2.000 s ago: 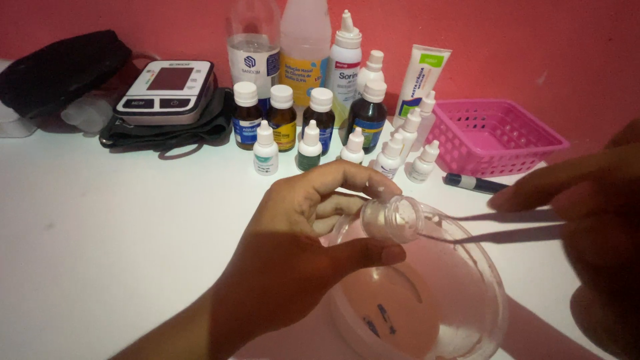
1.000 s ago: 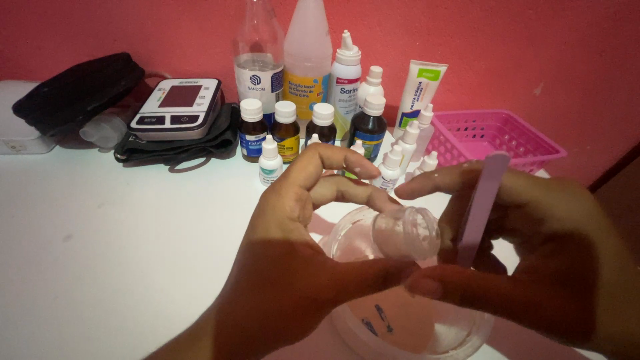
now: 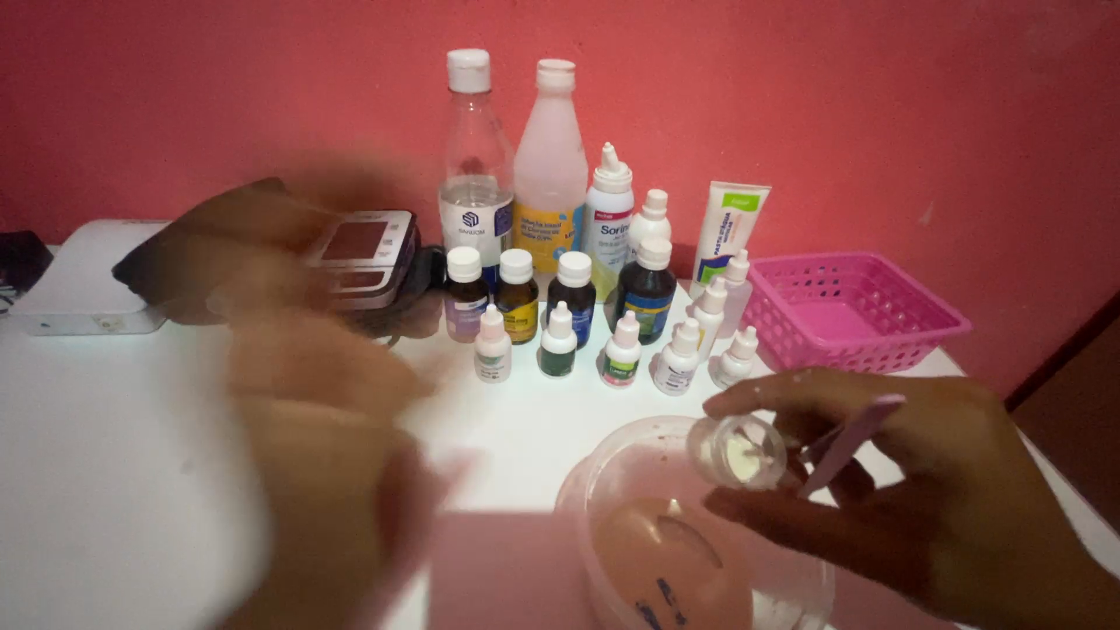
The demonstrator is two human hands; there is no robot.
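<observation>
My right hand [image 3: 910, 490] holds a small clear jar [image 3: 739, 451] between thumb and fingers, its mouth tilted toward me and pale yellowish stuff inside. Pink tweezers [image 3: 853, 444] are tucked in the same hand. Below the jar is a round clear plastic tub [image 3: 604, 560] with small dark marks at its bottom. My left hand [image 3: 315, 376] is strongly blurred, raised at the left in front of the blood pressure monitor [image 3: 359, 249]; whether its fingers hold anything cannot be told.
Small white dropper bottles [image 3: 557, 346] and dark medicine bottles [image 3: 645, 293] stand behind the tub, with a clear bottle [image 3: 477, 201] and a pinkish bottle [image 3: 551, 166] farther back. A cream tube [image 3: 729, 232] stands beside a pink basket [image 3: 862, 315]. A dark pouch [image 3: 188, 254] lies at left.
My left hand has let go of the jar and moved away to the left. The jar is now in my right hand alone, with the tweezers. The view has shifted.
</observation>
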